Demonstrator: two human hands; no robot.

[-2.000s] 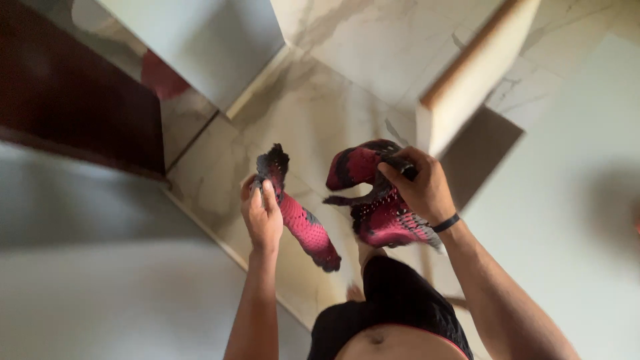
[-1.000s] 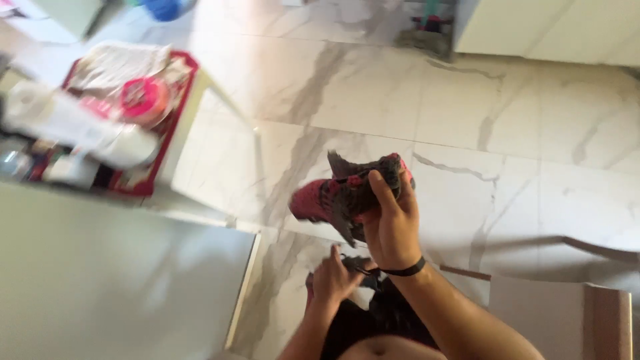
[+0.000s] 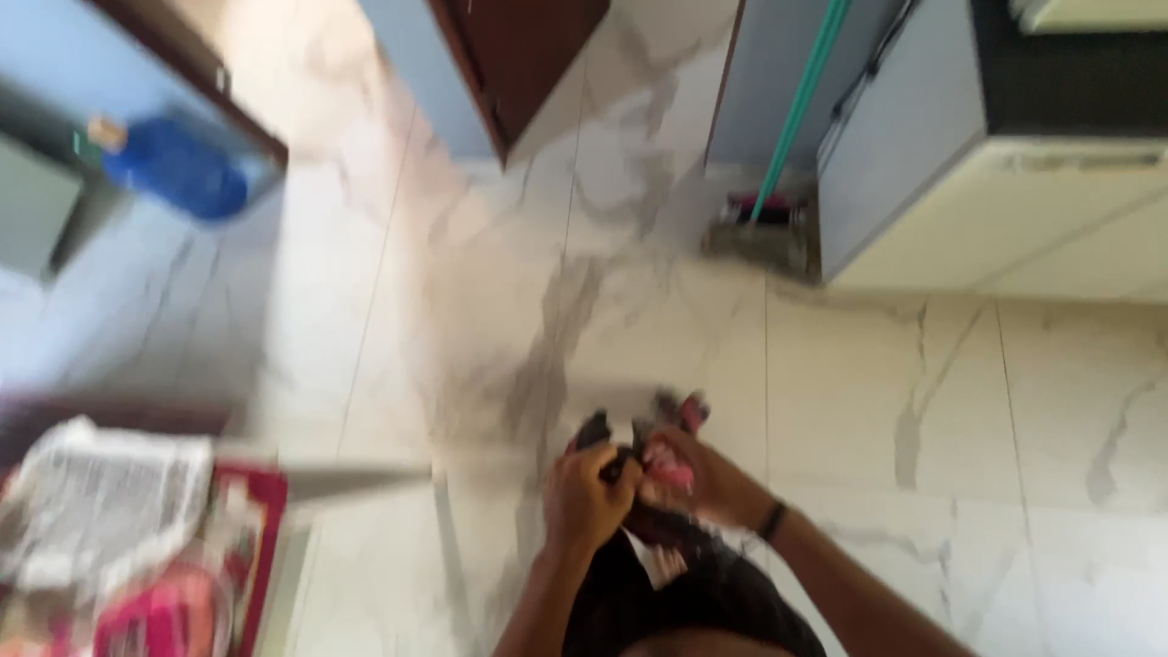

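Observation:
Close together at the lower middle of the head view, my left hand [image 3: 589,497] and my right hand [image 3: 698,479] both grip a crumpled black and pink-red fabric item [image 3: 671,465]. It looks like patterned textile pieces; their exact kind is unclear because of blur. Dark fabric pokes up above both hands, and a pink part shows between the fingers of my right hand. The left fingers are closed around a dark part of it. A black band circles my right wrist.
A green-handled mop or broom [image 3: 796,119] leans beside a white cabinet [image 3: 995,219] at the upper right. A blue water jug [image 3: 178,169] lies at the upper left. The red-rimmed tray [image 3: 265,538] at the lower left bears newspaper [image 3: 109,502] and a pink item. A dark brown door [image 3: 525,64] stands at the top.
Both hands have come together on the fabric; two seconds ago they held separate pieces apart. The view has swung widely, and the mop, jug and doors now show more fully.

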